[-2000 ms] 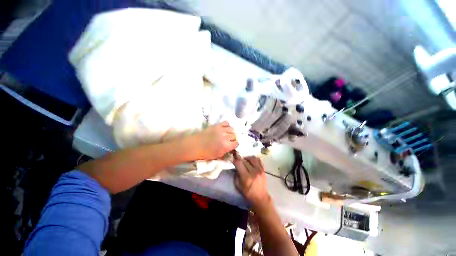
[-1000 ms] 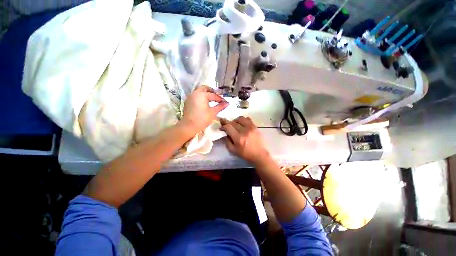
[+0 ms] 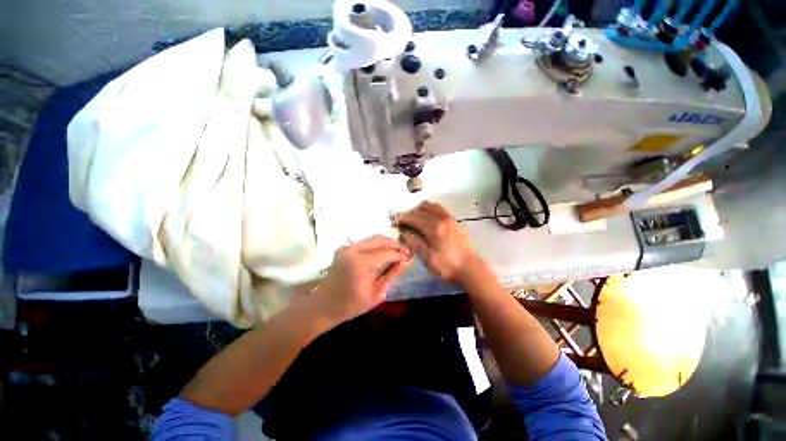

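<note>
The cream fabric (image 3: 198,172) lies in a big bunched pile left of the needle and spills over the table's front edge. My left hand (image 3: 366,274) is at the fabric's near right edge, in front of the needle, with thumb and fingertips close together. My right hand (image 3: 437,241) is beside it, fingers bent at the fabric edge. The fingertips of both hands nearly meet; what lies between them is too small to tell. The presser foot and needle (image 3: 412,168) are just behind my hands, under the head of the pale sewing machine (image 3: 534,103).
Black scissors (image 3: 519,202) lie under the arm, right of the needle. A wooden-handled tool (image 3: 608,207) and a small parts tray (image 3: 668,228) are at the right. The grey lamp (image 3: 302,108) stands left of the head. A yellow-topped stool (image 3: 651,332) is at lower right.
My left hand has moved away from the needle towards the table's front edge, nearer my right hand. The view has shifted too.
</note>
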